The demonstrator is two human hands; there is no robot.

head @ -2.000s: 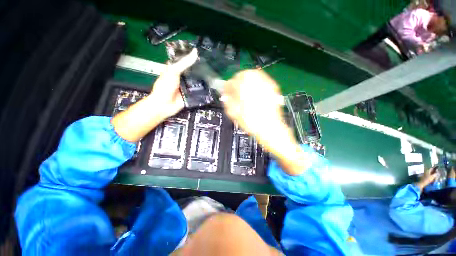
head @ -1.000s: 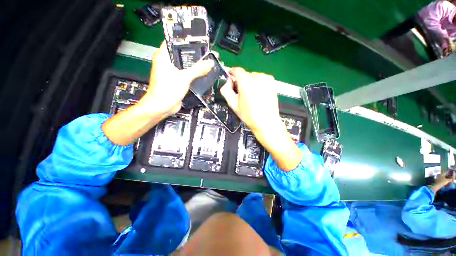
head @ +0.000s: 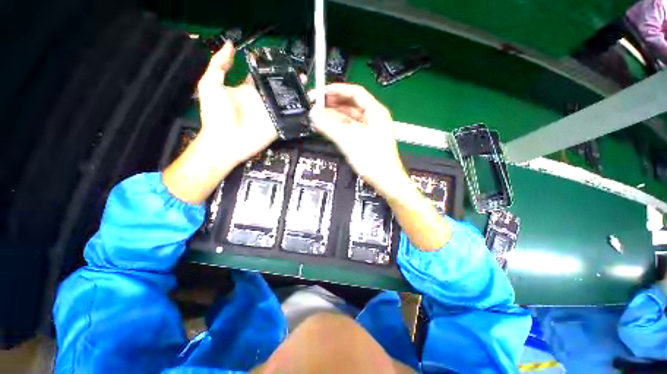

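My left hand (head: 235,117) holds an open phone unit (head: 282,93) upright and tilted above the foam tray, its battery and board facing me. My right hand (head: 356,124), just right of the unit, holds a thin pale frame or cover (head: 319,51), seen edge-on and standing upright; whether it touches the unit is not clear. The black foam tray (head: 341,219) lies in front of me with several open phone units (head: 309,208) in its pockets.
Clear frames (head: 483,168) lie right of the tray, with a loose unit (head: 503,237) below them. Dark units (head: 398,66) lie on the conveyor beyond the white rail (head: 424,134). A grey post (head: 585,117) crosses at right. Ridged black trays (head: 95,146) stand left. Another worker's blue sleeve (head: 645,321) shows far right.
The pale frame, earlier slanting down between my hands over the tray, is now apart from that position and upright in my right hand. The unit in my left hand has come lower and tilted.
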